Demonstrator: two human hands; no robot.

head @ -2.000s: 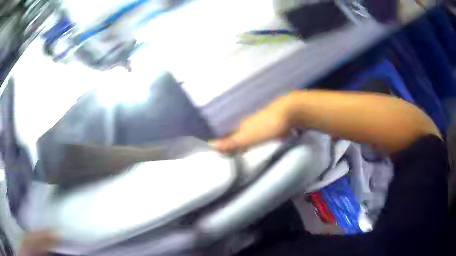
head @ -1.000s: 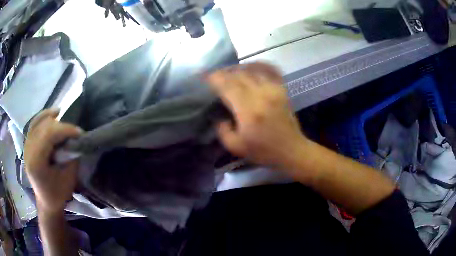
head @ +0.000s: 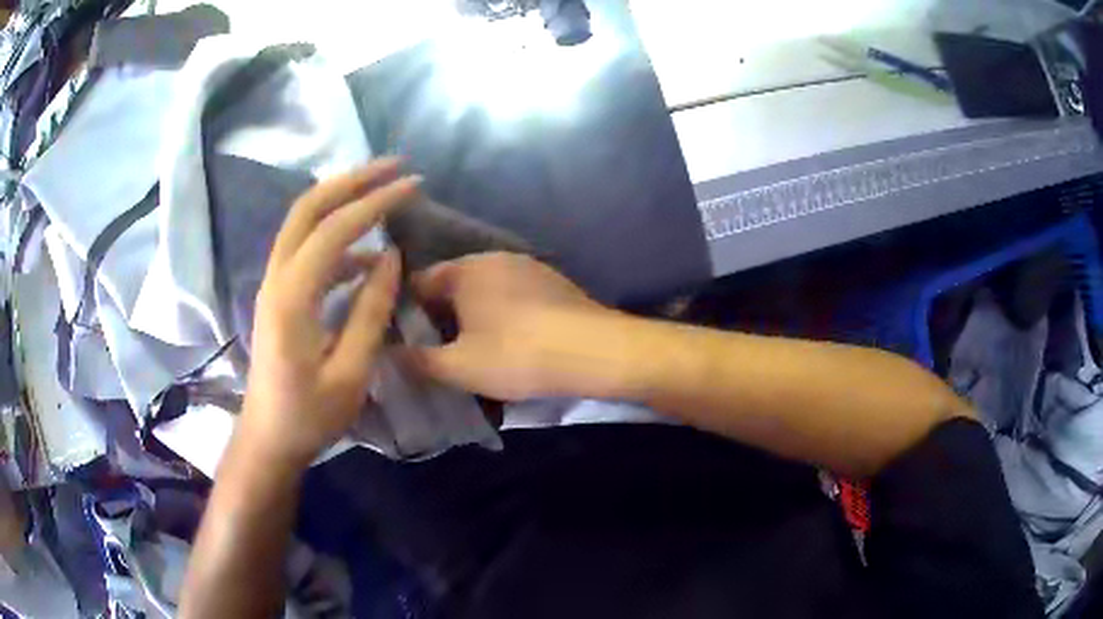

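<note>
A dark grey panel (head: 556, 181) lies flat on the machine bed under the bright lamp, its near part folded up toward my hands. My right hand (head: 514, 327) pinches the folded grey cloth at the panel's near left edge. My left hand (head: 327, 302) is beside it, fingers spread and raised against a light grey piece (head: 417, 405); whether it grips the cloth is hard to tell. The presser foot area (head: 566, 22) is at the top edge, partly lost in glare.
Light grey pieces (head: 109, 230) are heaped at the left. The ruler edge (head: 847, 194) runs along the table front. Snips (head: 907, 67) and a dark flat rectangle (head: 998, 75) lie at the upper right. A blue crate (head: 931, 302) holding grey pieces is at the right.
My hands have come together from opposite ends of the folded dark cloth. The dark panel now lies flatter under the lamp, and the machine head has shifted up out of view.
</note>
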